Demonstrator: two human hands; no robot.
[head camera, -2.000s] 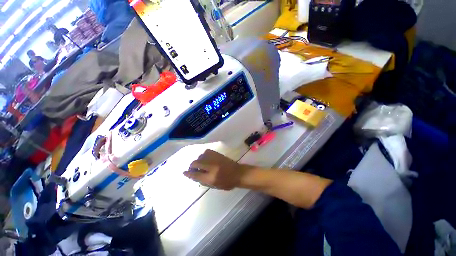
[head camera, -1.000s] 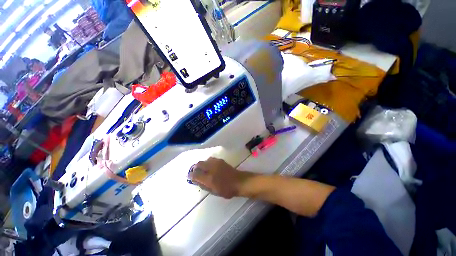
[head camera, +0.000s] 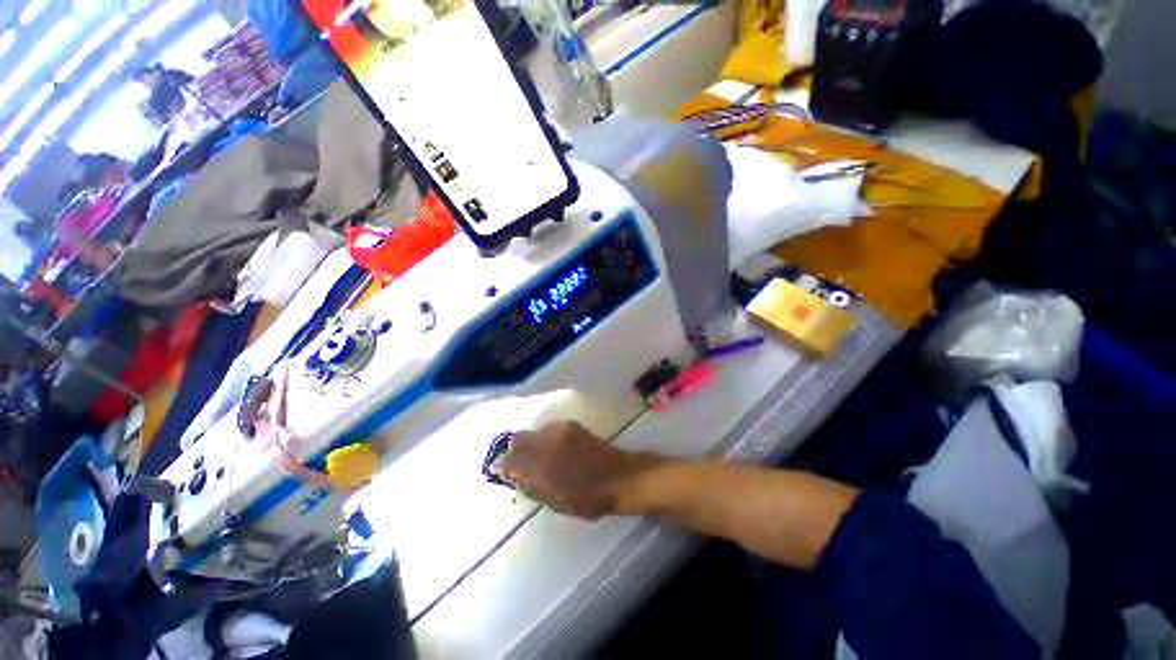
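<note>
My right hand (head camera: 564, 469) rests on the bright white machine bed (head camera: 451, 516), its fingers closed around a small black rounded device (head camera: 498, 459) that shows at the fingertips. The white sewing machine (head camera: 387, 374) stands just beyond, with a lit blue display on its dark control panel (head camera: 552, 310). A smartphone (head camera: 471, 123) with a bright screen stands tilted on top of the machine head. Navy and white garment pieces (head camera: 342, 621) lie bunched by the needle end at lower left. My left hand is not in view.
A black and pink item (head camera: 682, 384), a purple stick (head camera: 731, 348) and a yellow box (head camera: 801, 315) lie at the machine's right end. A red crumpled bag (head camera: 410, 242) is behind the head. A black box (head camera: 862, 62) stands on yellow cloth (head camera: 890, 213). White pieces (head camera: 987, 477) lie at right.
My right hand has shifted slightly, and the black device, hidden two seconds ago, now shows more clearly at the fingertips. The phone screen picture has scrolled. The camera view has moved slightly.
</note>
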